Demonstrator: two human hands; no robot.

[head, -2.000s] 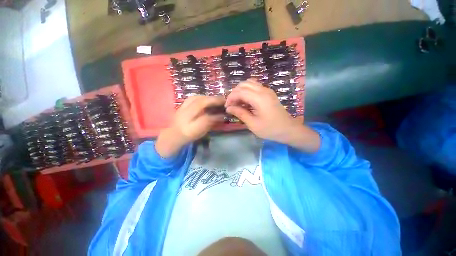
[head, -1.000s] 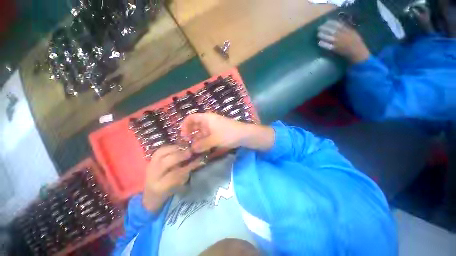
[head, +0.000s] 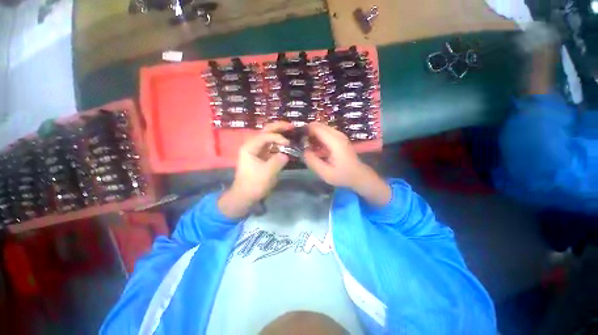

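Note:
A small black-and-silver metal fitting is held crosswise between both hands, over the front edge of the pinkish red work tray. My left hand grips its left silver end. My right hand holds its right side, by the black part; the fingers partly hide it. Assembled pieces lie crosswise in several-piece columns in the tray, three columns in all. The tray's left compartment shows its bare red bottom.
A second red tray with filled columns lies at left. Beyond are a white label, loose parts, a single loose part and dark metal rings. Another person's blue sleeve and blurred hand are at right.
The view has swung back from its tilt toward the right. Both hands still hold a fitting, now with its silver end showing. The dark rings now lie on the green surface at right.

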